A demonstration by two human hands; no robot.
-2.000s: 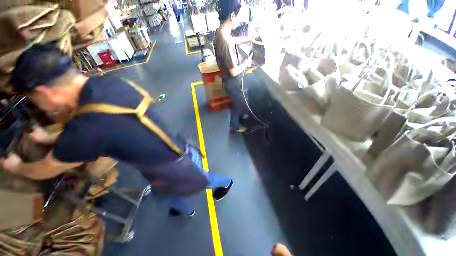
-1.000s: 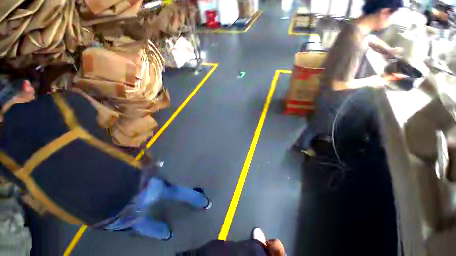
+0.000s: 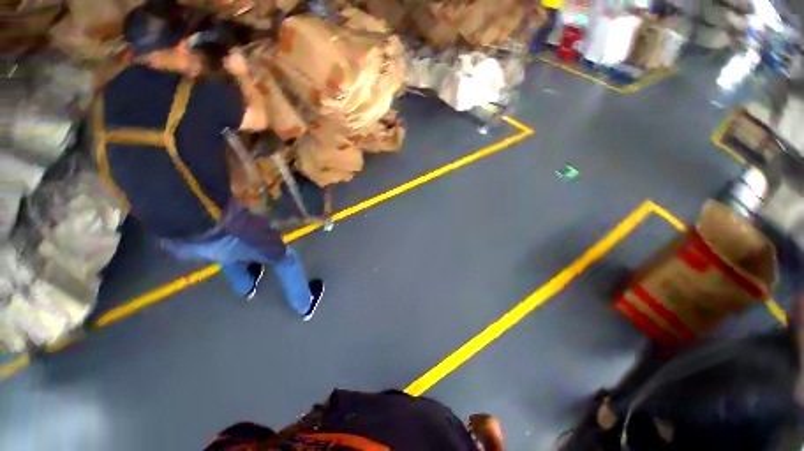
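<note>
A small blurred piece of skin, seemingly part of my right hand (image 3: pixel 486 432), shows at the bottom edge beside my dark clothing; its fingers and anything in it cannot be made out. My left hand is not in view. Tan-brown bag pieces (image 3: pixel 331 66) hang in bulky bundles at the upper left, with more tan pieces (image 3: pixel 331 157) hanging low near a silver rack frame (image 3: pixel 291 185). A person (image 3: pixel 163 132) in a dark shirt with yellow straps stands beside them, back towards me.
Off-white bundles (image 3: pixel 66 247) line the left edge. Yellow lane lines (image 3: pixel 529 304) cross the grey floor (image 3: pixel 423 255). An open red-and-tan box (image 3: pixel 696 282) stands at right, beside a blurred dark shape (image 3: pixel 714 396). Paler bundles (image 3: pixel 476 79) hang at the upper middle.
The view has swung left. The white table with bags has left the picture. The person with yellow straps has moved farther off, beside the rack. The box now shows at far right.
</note>
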